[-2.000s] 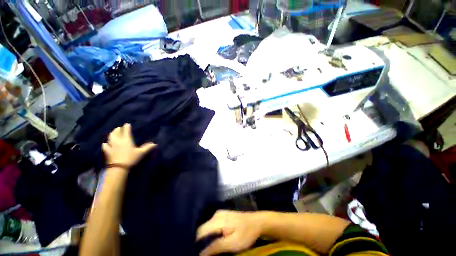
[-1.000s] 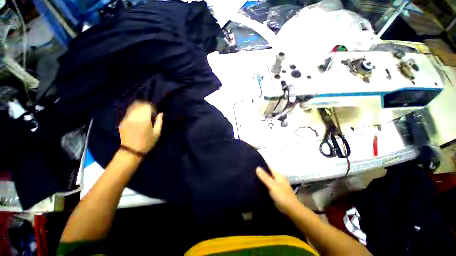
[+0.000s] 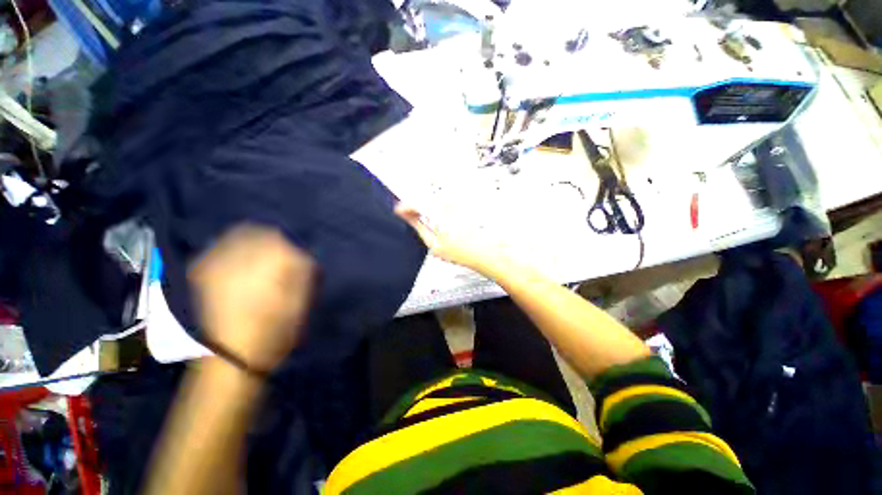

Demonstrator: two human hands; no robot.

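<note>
A large dark navy garment (image 3: 290,193) lies in folds over the left part of the white table and hangs over its front edge. My left hand (image 3: 253,295) is blurred and lies over the lower left part of the cloth; whether it grips the cloth cannot be told. My right hand (image 3: 426,232) is at the right edge of the garment, with the fingertips at the cloth; its grip is unclear. The white sewing machine (image 3: 629,97) stands to the right of the garment, and its needle area (image 3: 505,150) is apart from the cloth.
Black-handled shears (image 3: 615,198) and a short red tool (image 3: 694,210) lie on the white table (image 3: 542,237) before the machine. A dark cloth heap (image 3: 764,358) is at the right. A red basket (image 3: 82,440) is at the lower left. Plastic bags are behind.
The garment's lower right part has shifted left, away from the table's front middle. My right hand has moved up and left with that edge. My left hand has moved down towards me.
</note>
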